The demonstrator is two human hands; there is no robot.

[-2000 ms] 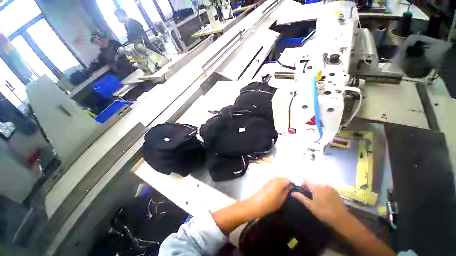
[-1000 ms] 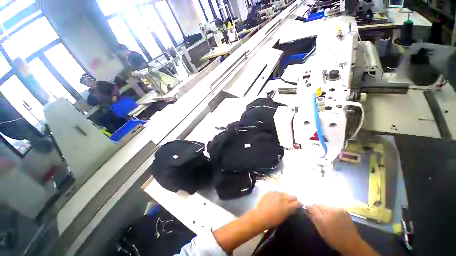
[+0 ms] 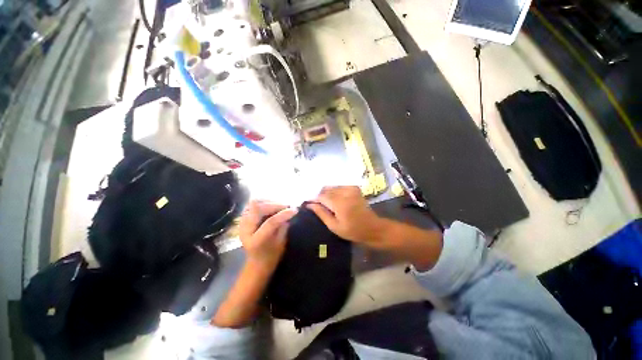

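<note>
A black fabric bag [image 3: 313,281] with a small yellow label hangs from my hands in front of the sewing machine head [image 3: 232,105]. My left hand [image 3: 264,232] pinches the bag's top edge from the left. My right hand [image 3: 348,214] pinches the same edge from the right, close to the left hand. The pinched edge lies just below the bright lamp glare, which hides the needle area. The clamp plate [image 3: 345,144] with yellow tape lies beyond my right hand.
A heap of black bags [image 3: 158,225] lies left of the machine. A dark grey mat [image 3: 443,140] and a small metal tool [image 3: 407,184] lie right of the plate. A separate black bag [image 3: 552,144], a white-framed tablet [image 3: 489,17] and a blue bin [image 3: 628,256] are at the right.
The view has swung right and down, bringing the tablet, separate bag and blue bin into view. Both hands still pinch the bag's edge; more of the bag and its yellow label now show.
</note>
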